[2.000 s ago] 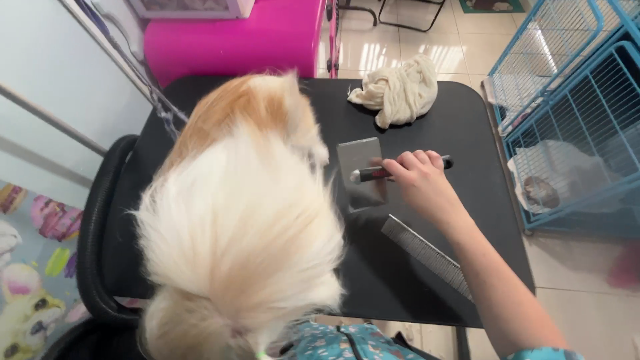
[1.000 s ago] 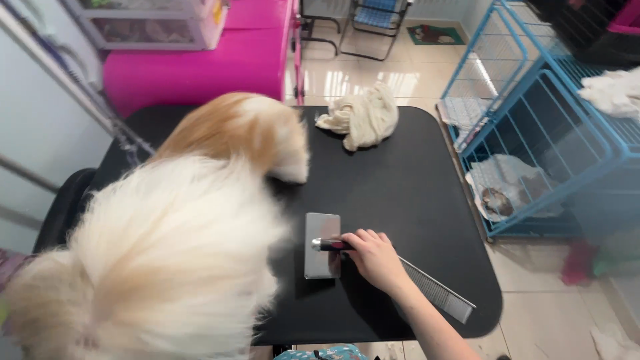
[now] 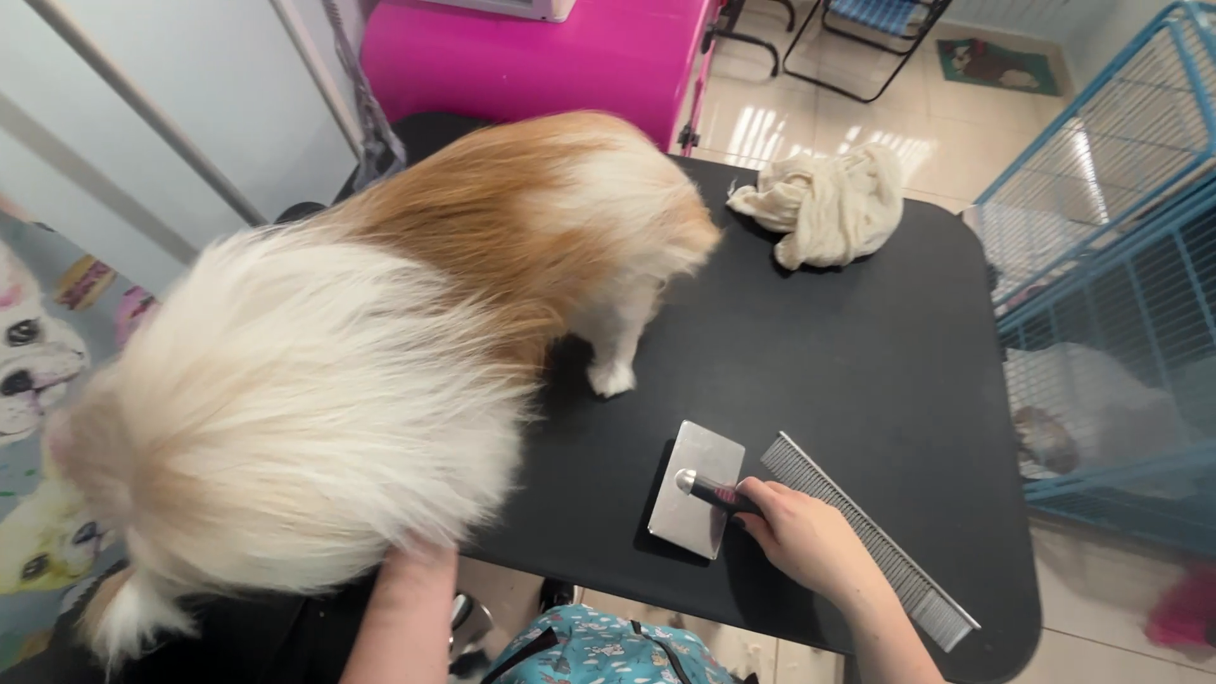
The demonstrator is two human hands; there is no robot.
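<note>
A long-haired white and tan dog stands on the black grooming table, its head toward the lower left. My left forearm reaches up from the bottom, and the left hand is hidden under the fur of the dog's chest. My right hand is closed on the handle of a slicker brush, whose flat metal back faces up on the table. A metal grooming comb lies slantwise beside that hand, partly behind the wrist. At the far edge lies a crumpled cream cloth.
Blue wire cages stand to the right of the table. Beyond its far left side is a pink table or cabinet. A metal pole runs along the left, and a folding chair stands on the tiled floor behind.
The left forearm has come into view at the dog's chest. The right hand stays at the brush handle. The view has shifted, and more of the dog's body shows.
</note>
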